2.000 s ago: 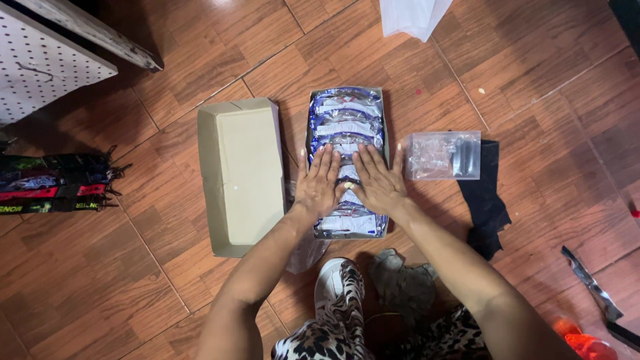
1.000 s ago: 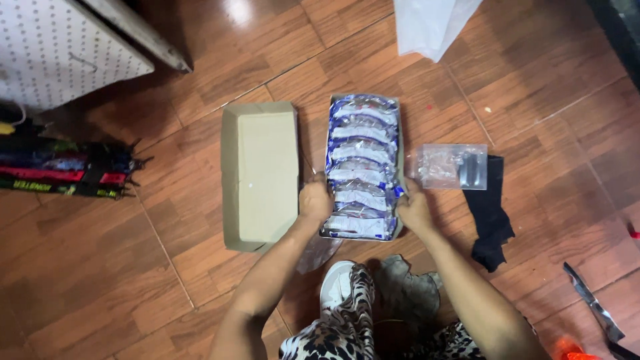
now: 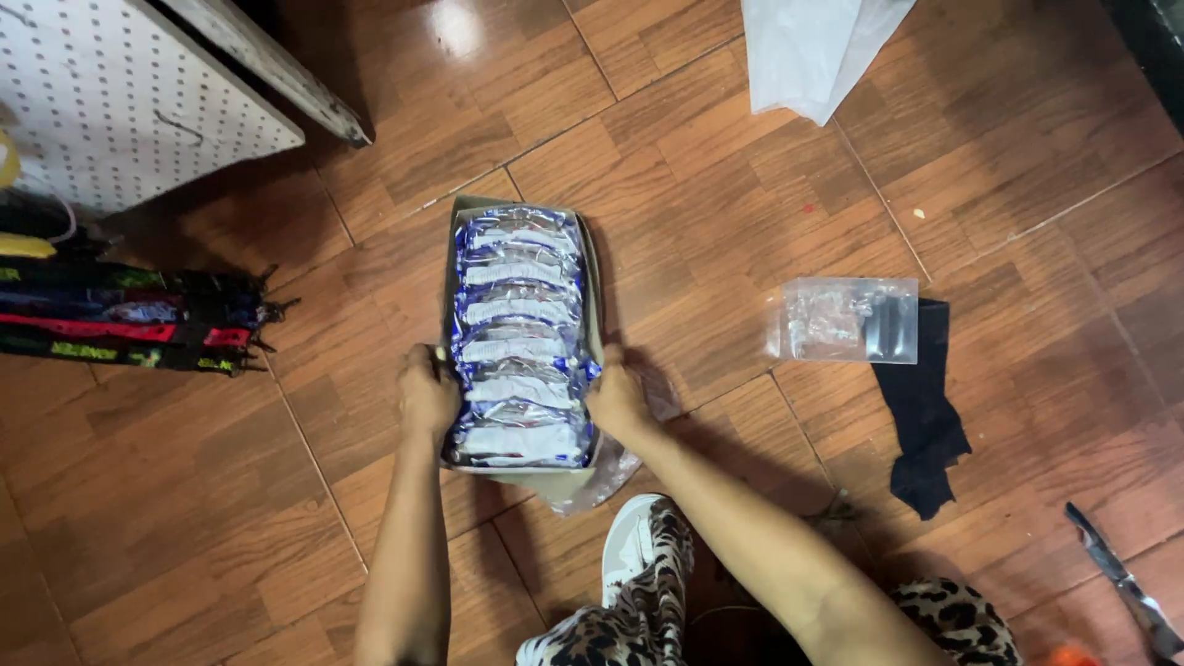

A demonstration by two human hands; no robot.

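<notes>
A shallow cardboard box (image 3: 593, 277) holds a row of shiny blue-and-clear plastic packets (image 3: 521, 351) with white printed bands. My left hand (image 3: 430, 393) grips its left wall, and my right hand (image 3: 618, 393) grips the right wall near a blue packet corner. Below the box, pale cardboard (image 3: 546, 483) shows at its near end; the rest of that piece is mostly hidden, and whether the two touch is unclear. Crumpled clear plastic (image 3: 606, 476) lies under and beside the near right corner.
To the right, a clear plastic bag (image 3: 828, 319) overlaps a black cloth strip (image 3: 925, 425). A knife-like tool (image 3: 1124, 578) lies farther right. White plastic sheeting (image 3: 814, 55) is at the top, bundled colourful straps (image 3: 139, 319) at left, below a perforated white panel (image 3: 120, 102). My shoe (image 3: 634, 541) is near.
Both hands have moved left with the packet-filled box, from beside the open, empty cardboard tray to over where it lay. Two seconds ago the hands lay flat on the packets.
</notes>
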